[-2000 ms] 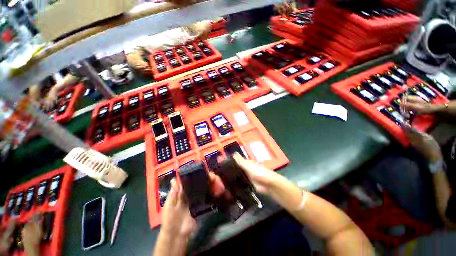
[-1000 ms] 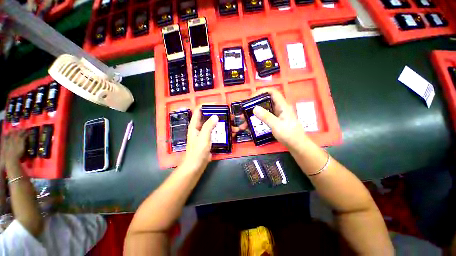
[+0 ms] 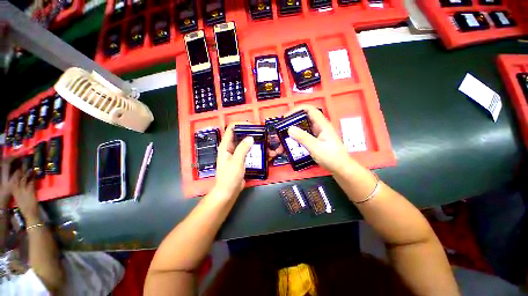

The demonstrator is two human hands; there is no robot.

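Observation:
My left hand holds a closed dark flip phone, thumb on its face. My right hand holds another closed phone, tilted, thumb on its face. Both are over the near row of a red compartment tray. In the far row two open flip phones stand side by side with dark screens, then two closed phones. White slips lie in the right pockets. A dark phone lies in the near left pocket. The pocket between my hands is partly hidden.
Two flat dark pieces lie at the bench edge. A bar-type phone, a pen and a cream slotted fan are left. A paper sheet lies right. Another person's hand is at the left tray.
The view has swung down and closer over the tray. Both phones now lie face up in my hands, away from the bench edge. In the last second, they have barely moved.

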